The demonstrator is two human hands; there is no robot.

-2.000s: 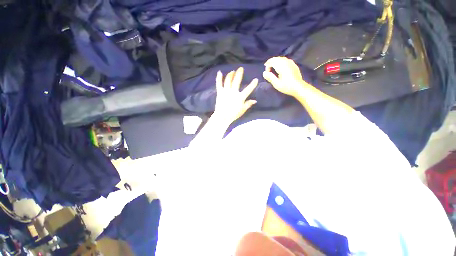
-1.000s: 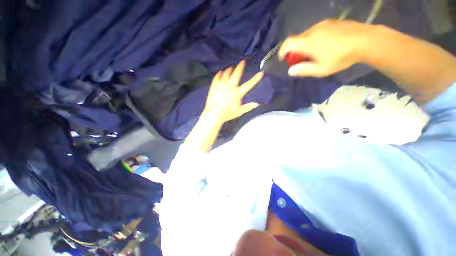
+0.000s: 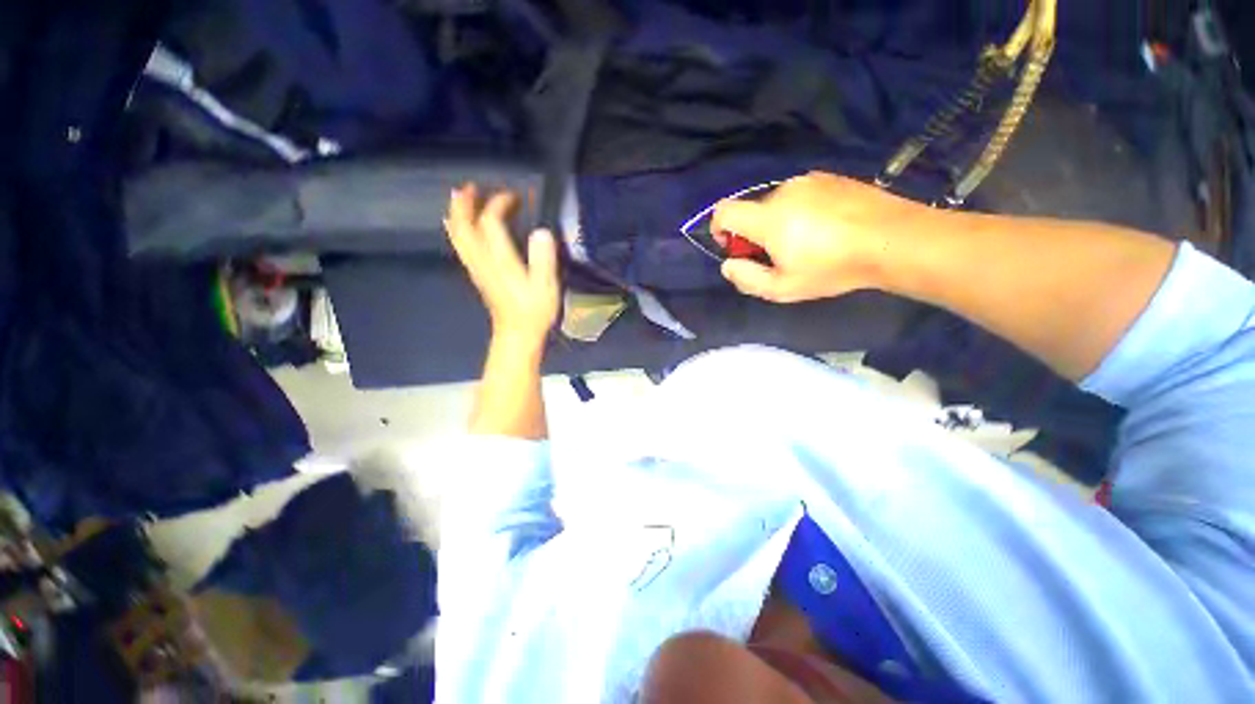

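Note:
My right hand grips the steam iron. Its pointed soleplate tip faces left over the navy garment, and a bit of red handle shows between my fingers. My left hand is at the garment's dark band, over the padded bar. Its fingers are bent and blurred, and I cannot tell if they pinch the cloth. A pale strip hangs from the garment edge. An off-white piece lies below the bar, right of my left hand.
Navy garments hang in a heap at the left. Yellowish hoses come down to the iron at upper right. A pale littered floor and dark blue cloth lie below. Small items sit under the bar's left part.
Since two seconds ago my right hand has taken hold of the iron, which lay at the right, and brought it left over the garment. My left hand has moved left to the garment's band.

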